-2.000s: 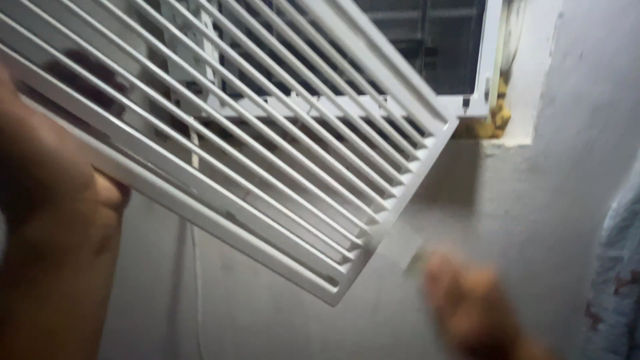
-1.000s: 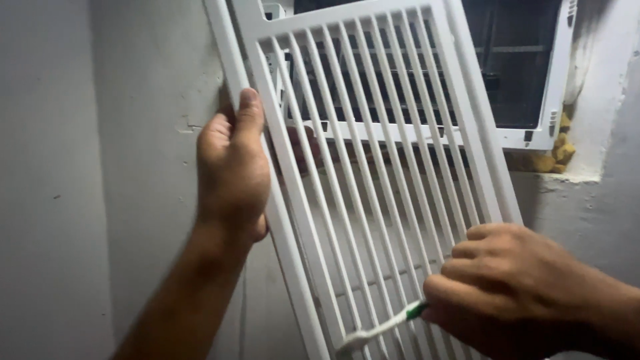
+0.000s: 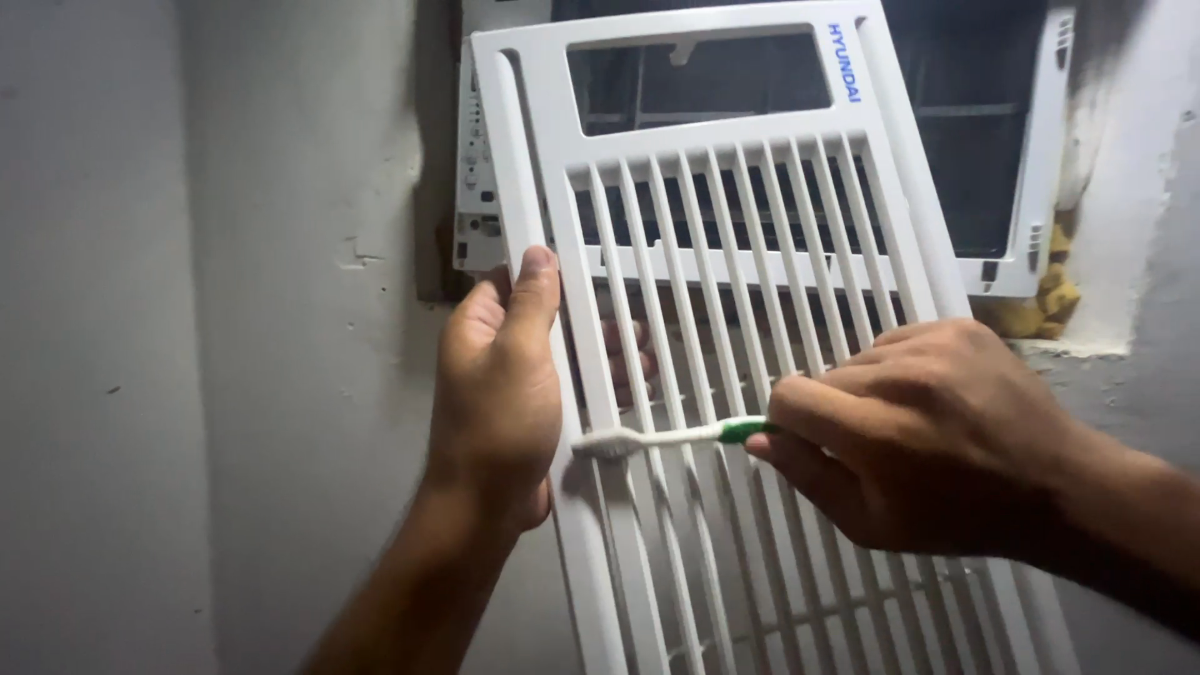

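Note:
A white plastic air conditioner front grille (image 3: 708,136), marked Hyundai near its top corner, is held up at a slight tilt. My left hand (image 3: 502,394) grips its left edge, thumb in front and fingertips showing behind the slats. In my right hand (image 3: 900,436) is a white and green toothbrush (image 3: 680,436), pinched by its green part. The brush head lies against the left side of the grille, level with my left palm. Its bristles are hard to make out. The grille's lower end runs out of view.
Behind the grille, the white frame of a window air conditioner (image 3: 1036,187) is set in the wall. Yellow foam (image 3: 1045,300) sticks out at its lower right corner. A grey wall (image 3: 300,281) with chips and marks stands to the left.
The grille has turned from a steep slant to nearly upright, and its top opening now shows. My right hand with the toothbrush has moved to the grille's left side, near my left hand.

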